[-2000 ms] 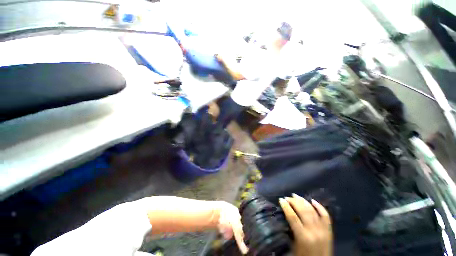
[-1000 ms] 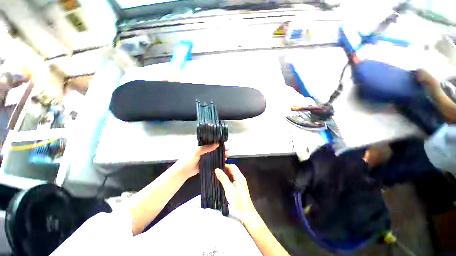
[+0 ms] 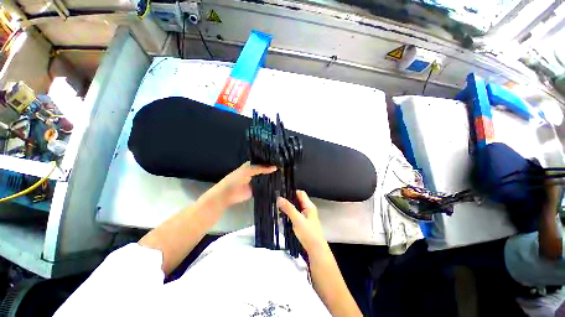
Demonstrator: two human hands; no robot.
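Note:
A bunch of thin black clip hangers (image 3: 266, 204) is held upright in front of my body, hooks at the top. The bunch shows a narrow gap between a left and a right part. My left hand (image 3: 238, 184) grips the left part, with fingers across its front. My right hand (image 3: 302, 217) holds the right part from the right side. The black padded pressing buck (image 3: 192, 139) lies behind the hangers, and their hooks overlap it in view. No garment shows on the buck.
The white-covered table (image 3: 347, 102) carries a blue support arm (image 3: 251, 59) with a red label. A steam iron (image 3: 412, 203) rests on crumpled cloth (image 3: 396, 232) at right. A neighbouring navy buck (image 3: 502, 167) and a person's arm (image 3: 548, 217) are far right. Shelves with small items stand left.
The view has swung from the aisle and dark garments to face the black buck. The hangers are now over the buck's front edge and a gap has opened in the bunch.

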